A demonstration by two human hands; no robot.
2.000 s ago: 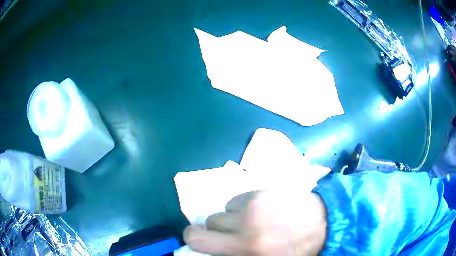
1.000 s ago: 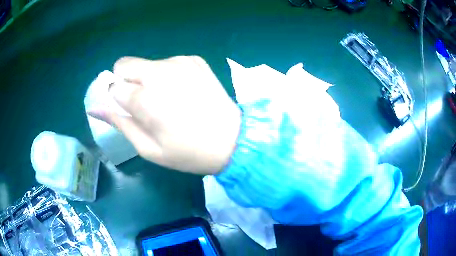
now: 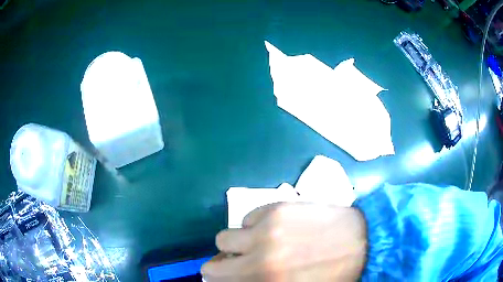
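My right hand [image 3: 292, 239], in a light blue sleeve, is at the bottom centre, shut on a white wipe [image 3: 325, 179] that sticks out above its fingers. Under and left of the fingers, a tester [image 3: 182, 269] with a bright blue face shows at the bottom edge, mostly cut off and covered. Another white wipe [image 3: 331, 104] lies flat on the green bench beyond the hand. A plain white bottle [image 3: 122, 107] and a squat labelled bottle [image 3: 55, 168] stand at the left. My left hand is not in view.
Shiny clear film with dark-framed panels [image 3: 41, 242] lies at the lower left. A narrow panel strip [image 3: 433, 74] with a small black block [image 3: 449, 128] lies at the right. A thin pale hose [image 3: 477, 110] runs down beside it. Dark items are at the upper right edge.
My right hand has moved from the plain white bottle back down to the tester and now holds the wipe. The bottle is released. The view has also shifted a little.
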